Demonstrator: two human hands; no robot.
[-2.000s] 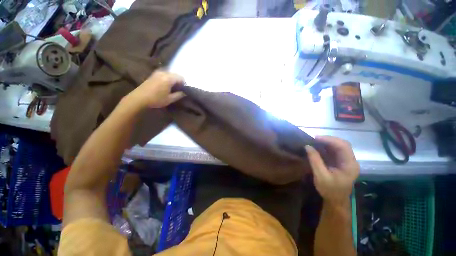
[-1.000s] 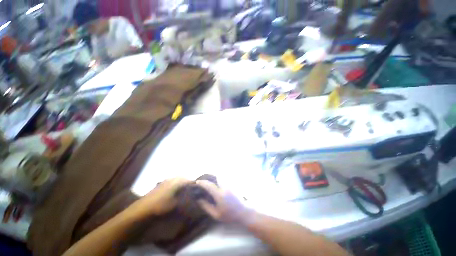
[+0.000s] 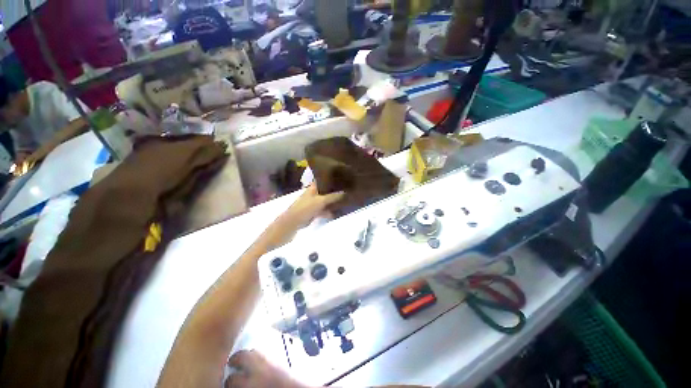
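Note:
My left hand reaches behind the machine head and grips the near edge of a folded dark brown piece. My right hand, cut off by the bottom edge, is closed over a small dark brown bit of cloth, left of the needle area. A long layered stack of brown panels with a yellow tie lies at the left. The white machine head stands between the folded piece and the phone.
A smartphone and scissors with red and green handles lie right of the needle. A yellow box stands behind the head. Thread cones stand farther back. A green basket is at lower right.
The view has swung up and right. My hands have parted: the left has moved far back to the folded piece, while the right stays near the front. The wide cloth panel has left my grip.

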